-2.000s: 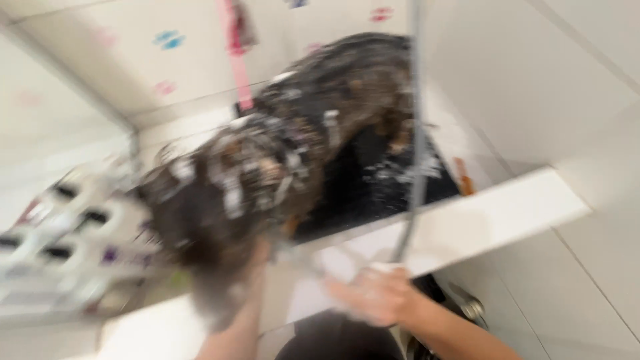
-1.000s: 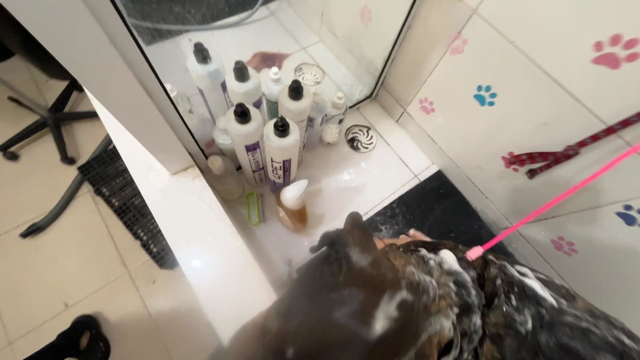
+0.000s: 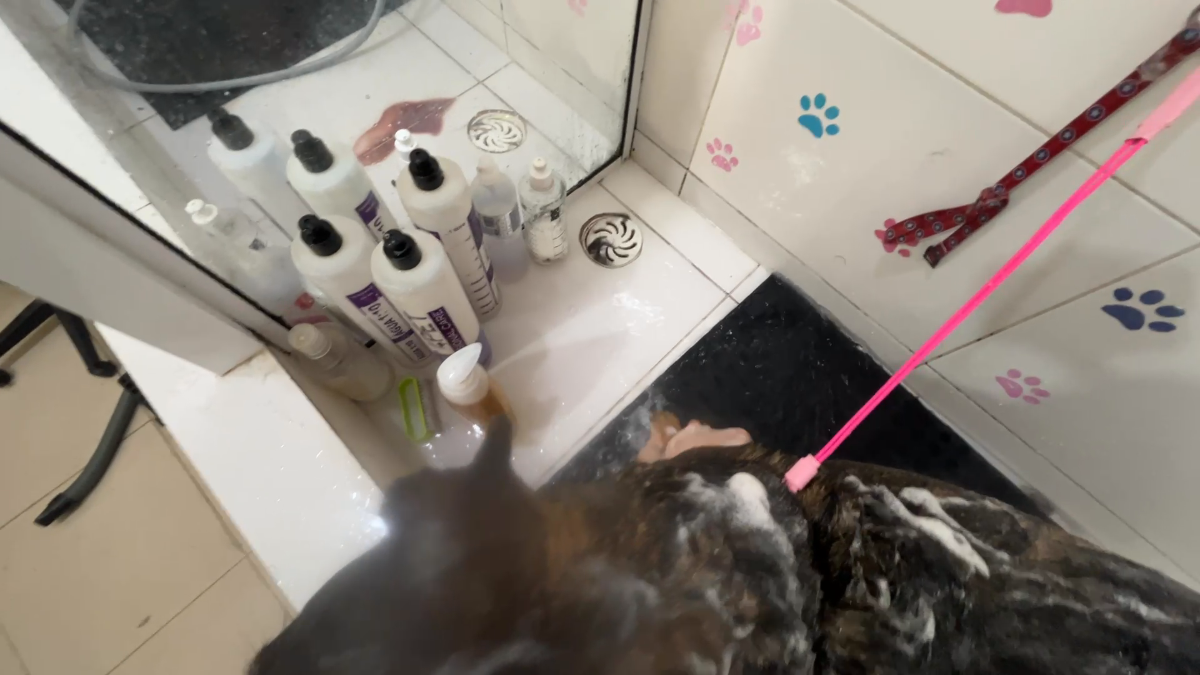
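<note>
A wet dog [image 3: 712, 572] with dark brindle fur and patches of white foam fills the bottom of the head view, its blurred head at the lower left. Beyond its neck show a few fingers, seemingly of my left hand [image 3: 698, 439]; the dog hides the rest, so its grip cannot be made out. My right hand is out of sight. A pink restraint cord [image 3: 975, 309] runs from the dog's back to the upper right. Left of the fingers stands a small bottle of amber liquid [image 3: 483, 398] with a white cap, near a green-edged comb or brush [image 3: 412, 410].
Several white bottles with black caps [image 3: 427, 291] and a clear bottle [image 3: 544, 216] stand by a reflective glass panel [image 3: 572, 103]. A round metal drain [image 3: 611, 240] and black mat [image 3: 778, 375] lie in the tub. A white ledge [image 3: 234, 450] borders it; a red patterned strap [image 3: 1050, 150] hangs at right.
Two seconds ago both hands showed, one at the dog's head and one by the white ledge; now only some fingers show. The view has swung left toward the bottles.
</note>
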